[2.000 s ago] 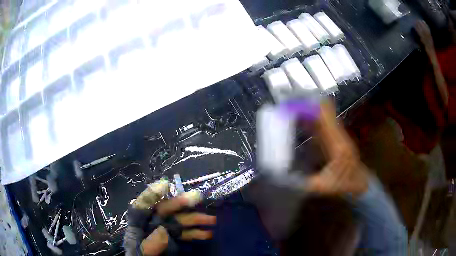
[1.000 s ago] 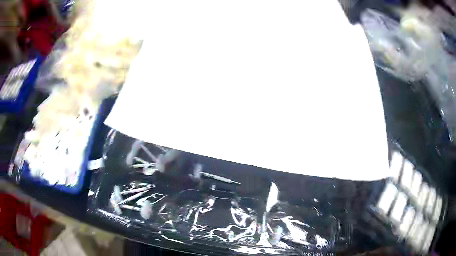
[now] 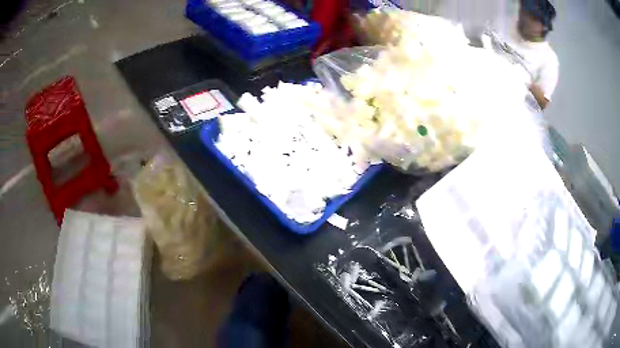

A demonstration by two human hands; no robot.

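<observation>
Neither of my hands is in the picture. A heap of small white flat pieces point(image 3: 285, 146) fills a shallow blue bin point(image 3: 255, 194) on the dark bench. Beside it, a clear bag holds cream foam pieces point(image 3: 415, 88). Several grey-white T-shaped stemmed parts point(image 3: 364, 285) lie in small groups on shiny clear plastic at the lower right. A large white blister tray point(image 3: 503, 224) lies right of them, partly glaring.
A label card with a red outline point(image 3: 201, 103) lies on a dark tray. A blue bin of white blocks point(image 3: 255, 30) stands at the bench's far end. A red stool point(image 3: 68, 146), a bag point(image 3: 180, 217) and stacked white trays point(image 3: 102, 279) are at left. A person point(image 3: 540, 58) is behind.
The view has swung left, bringing the blue bin, foam bag, floor and stool into view. Both hands, seen two seconds ago, and the white block in the right hand are out of view.
</observation>
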